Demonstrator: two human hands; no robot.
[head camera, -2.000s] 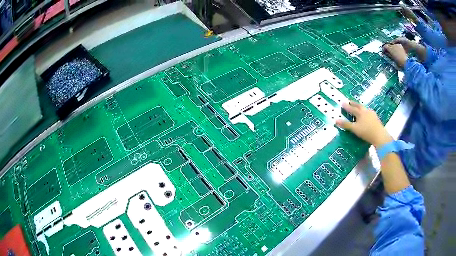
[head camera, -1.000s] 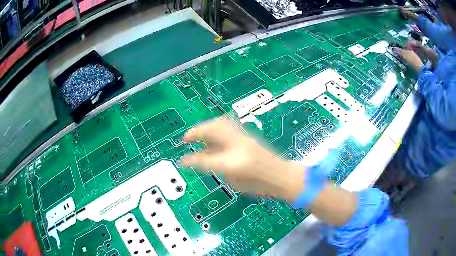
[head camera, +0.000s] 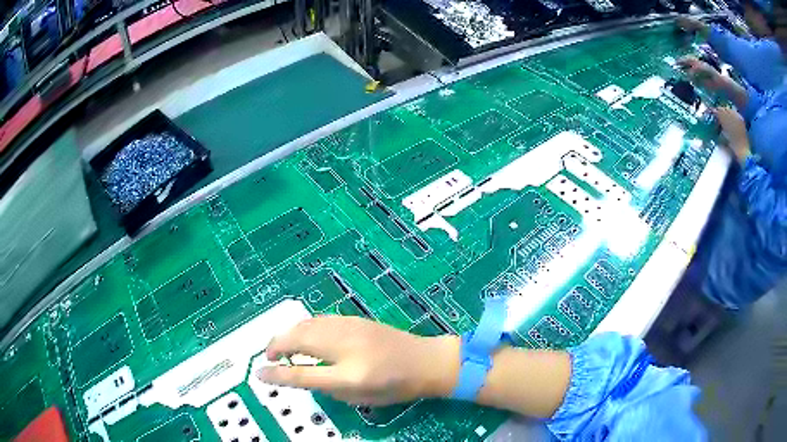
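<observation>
A large green printed circuit board (head camera: 362, 233) with white areas and dark holes lies across the view. My right hand (head camera: 354, 358), with a blue wrist band (head camera: 479, 354), reaches in from the lower right. Its thumb and a finger point left, tips close together over the top of a white strip with holes (head camera: 302, 419), in the near white pad area. Whether a tiny part is between the tips cannot be told. My left hand is out of the picture. A red pad (head camera: 43, 428) is cut off at the lower left.
A black bin (head camera: 147, 164) of small silver-grey bits stands behind the board, beside a pale green slab (head camera: 43, 203) and a green-matted shelf (head camera: 276, 95). Other workers' hands (head camera: 732, 129) and blue sleeves are at the upper right. A metal edge (head camera: 669, 259) runs along the board's near side.
My right hand has moved from the far right white holed area leftward across the board, then down to the near white area. The view has shifted slightly.
</observation>
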